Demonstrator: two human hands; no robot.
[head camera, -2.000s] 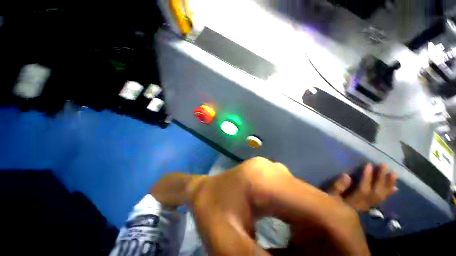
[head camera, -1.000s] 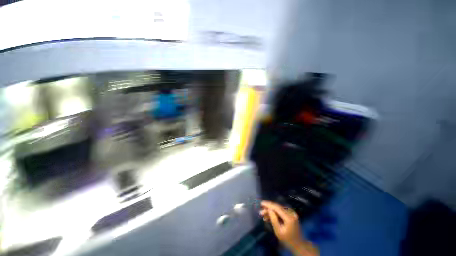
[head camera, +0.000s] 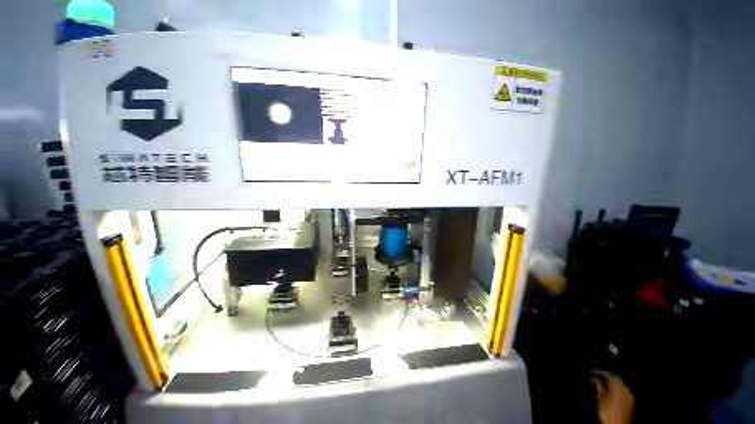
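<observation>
One hand shows small at the bottom right, in front of dark trays right of the machine; by its place it looks like my right hand. Its fingers are blurred, and whether it holds anything cannot be told. My left hand is out of the picture. Straight ahead stands the white machine with its touchscreen. The dark fixture stands on the bright worktable near the front edge, with a thin cable curving beside it. Whether a module sits in it cannot be told.
Yellow-and-black light curtain bars flank the opening. Inside are a large black box and a blue cylinder. Flat black strips line the front edge. Stacked black trays stand left; dark trays and things lie right.
The view has swung from the front panel and its buttons up to the whole machine. The left hand seen earlier has left the picture; the other hand is now low at the right.
</observation>
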